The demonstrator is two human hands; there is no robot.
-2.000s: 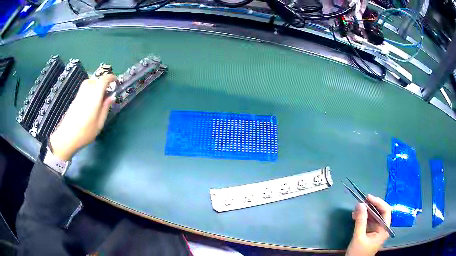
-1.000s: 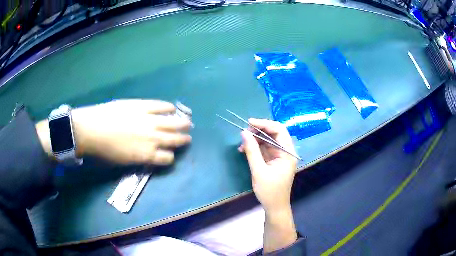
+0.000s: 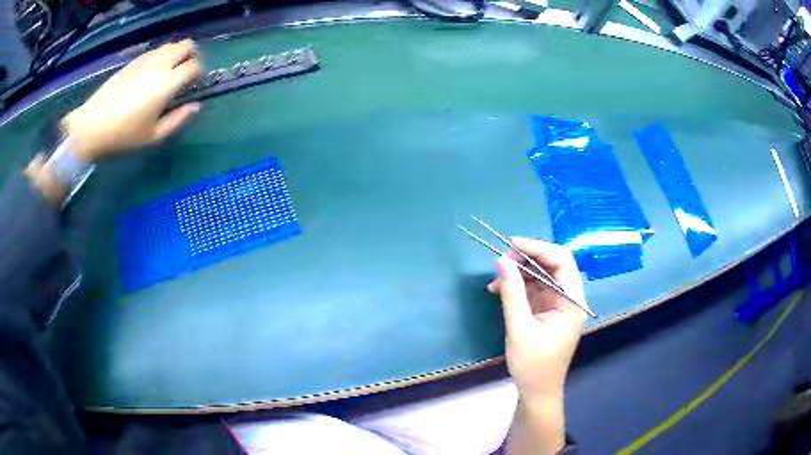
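My right hand [image 3: 542,307] holds slim silver tweezers [image 3: 525,264], their tips apart and pointing up-left over the green mat, touching nothing. My left hand [image 3: 133,102] is at the back left, at the left end of a dark grey strip module [image 3: 258,71] with a row of round components. Its thumb and fingers are on either side of that end; blur hides whether they grip it. A blue carrier sheet [image 3: 236,209] with a grid of pale dots lies in front of my left hand.
A wide shiny blue liner piece [image 3: 591,195] and a narrow one [image 3: 678,191] lie to the right. A thin white stick [image 3: 785,182] lies near the right edge. Cables and equipment line the back. Beyond the bench edge is a grey floor with a yellow line.
My left hand has moved from the front bar to the back left. The pale bar in front is out of view. The camera view has shifted; my right hand still holds the tweezers.
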